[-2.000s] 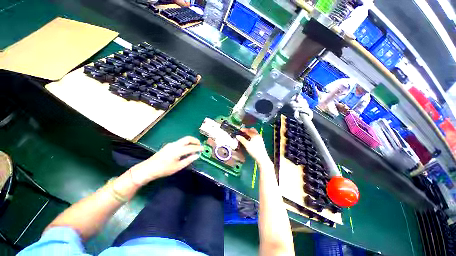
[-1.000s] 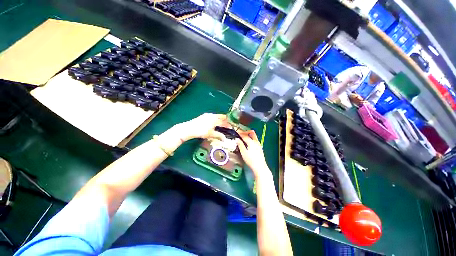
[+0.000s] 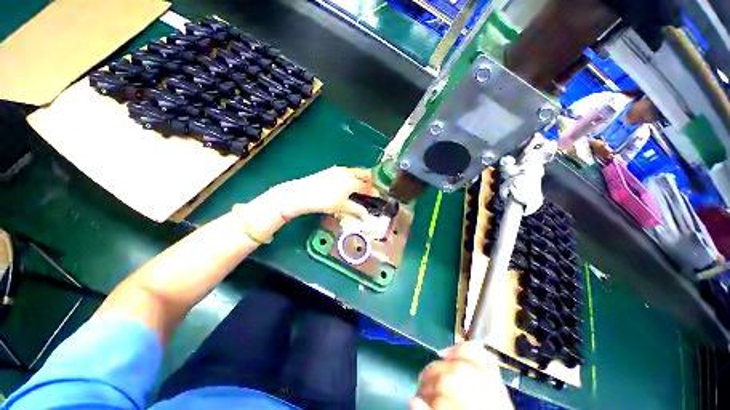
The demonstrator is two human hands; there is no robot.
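The arbor press stands in front of me, with its grey face plate (image 3: 479, 122) above the green base (image 3: 374, 283). A black part (image 3: 375, 205) sits in the light fixture under the ram. My left hand (image 3: 340, 190) is at the fixture with its fingers on the black part. A pale ring (image 3: 353, 248) is at the near side of the brown plate. My right hand (image 3: 460, 379) is closed around the lower end of the press lever (image 3: 501, 264), and its red knob is hidden by the hand.
Black parts (image 3: 204, 88) lie in rows on cardboard (image 3: 132, 164) at left; more (image 3: 552, 280) lie at right, beyond the lever. A tan sheet (image 3: 72, 44) lies upper left. A person (image 3: 620, 128) and a pink basket (image 3: 630, 192) are farther right.
My right hand has left the fixture and taken hold of the lever end. My left hand came from the near left to the fixture and stays there. The camera view has moved closer to the press.
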